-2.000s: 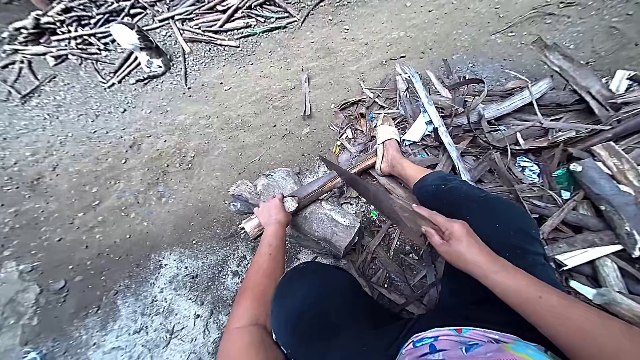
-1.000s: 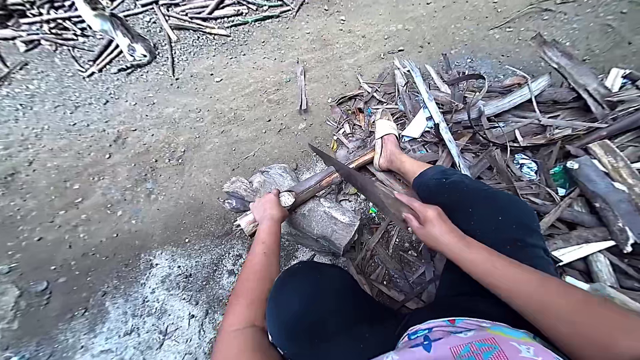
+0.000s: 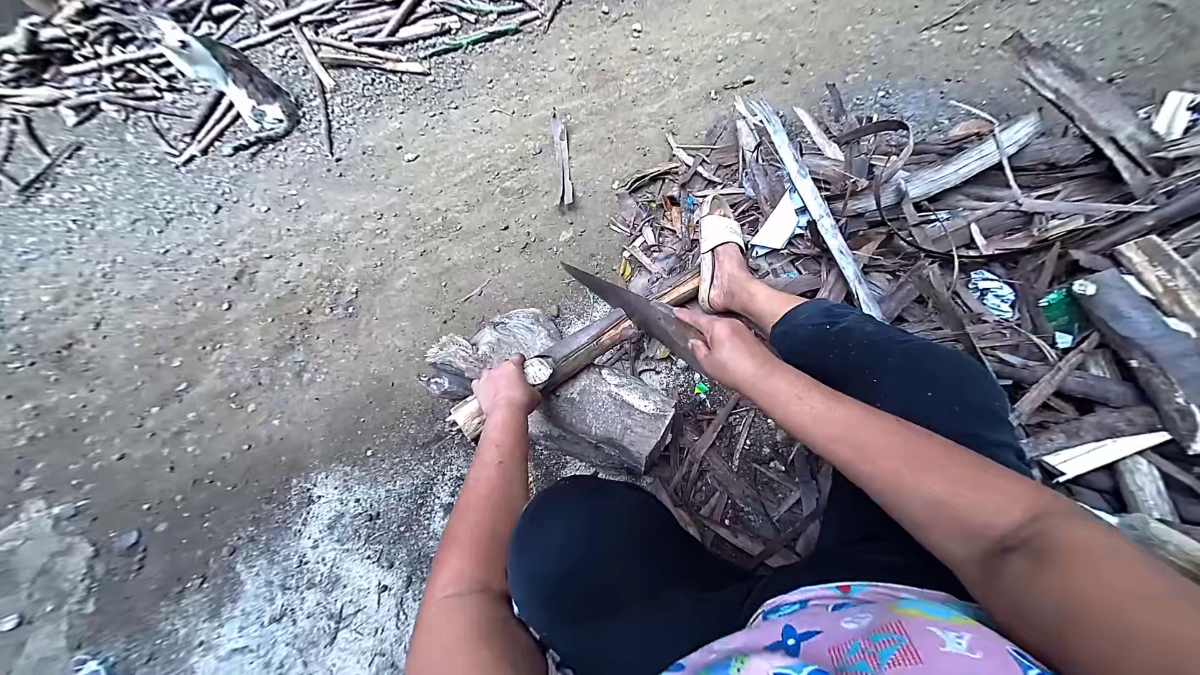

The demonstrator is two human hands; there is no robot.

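My left hand grips the near end of a wooden branch, beside a cut knot. The branch lies slantwise over a thick grey log on the ground, and its far part reaches my sandalled foot. My right hand is closed around the rear of a long, dark, pointed blade, which looks like a machete or a saw; its handle is hidden in my fingers. The blade crosses above the branch, its tip pointing up and left. Whether it touches the wood I cannot tell.
Bark strips and split wood are heaped at the right, around my foot, with plastic scraps among them. A pile of thin sticks lies at the upper left, with a black-and-white animal by it. One bark piece lies on the dirt.
My right hand and the blade have shifted up and left along the branch since the oldest frame. My left hand still grips the branch end.
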